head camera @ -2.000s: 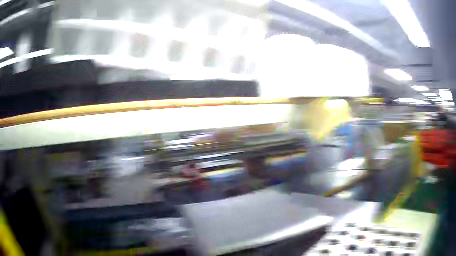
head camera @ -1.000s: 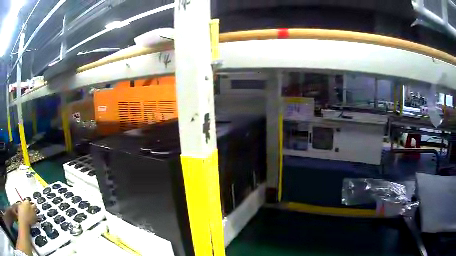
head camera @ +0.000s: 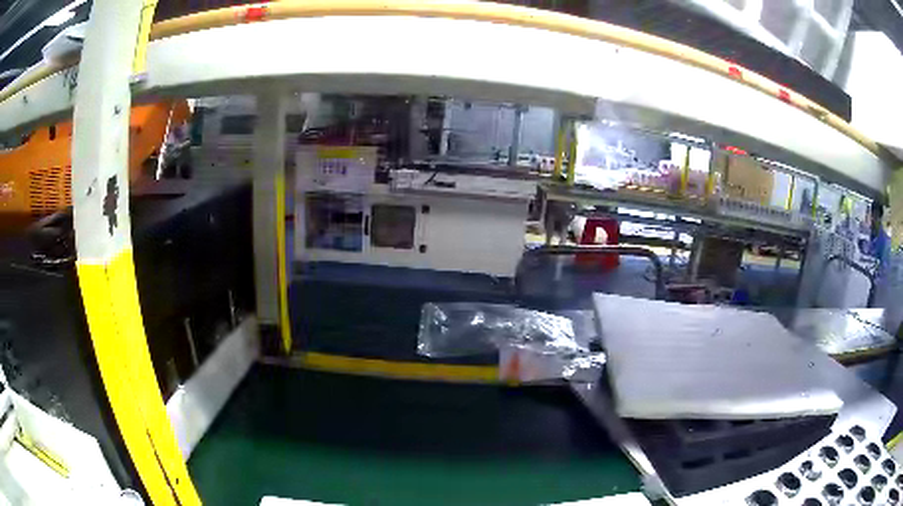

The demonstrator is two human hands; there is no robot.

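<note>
Neither of my hands is in the picture. A white foam tray (head camera: 830,472) with rows of round pockets holding dark round parts is at the bottom right, cut off by the edge. A plain pale foam cover sheet (head camera: 708,361) lies tilted on dark trays (head camera: 728,450) beside it. A crinkled clear plastic bag (head camera: 485,331) with some orange-red on it lies left of the foam sheet. The edge of another white slab (head camera: 446,501) shows at the bottom centre.
A white post with a yellow lower part (head camera: 129,356) stands at the left, before a large black box (head camera: 50,326) and an orange vented machine (head camera: 45,178). A green surface (head camera: 396,435) spans the centre. Across the aisle are a white machine (head camera: 465,237) and a red object (head camera: 597,240).
The view has swung right since one second ago. The hand and filled tray at the left have left the picture. The foam sheet, dark trays and another pocketed tray now show at the right.
</note>
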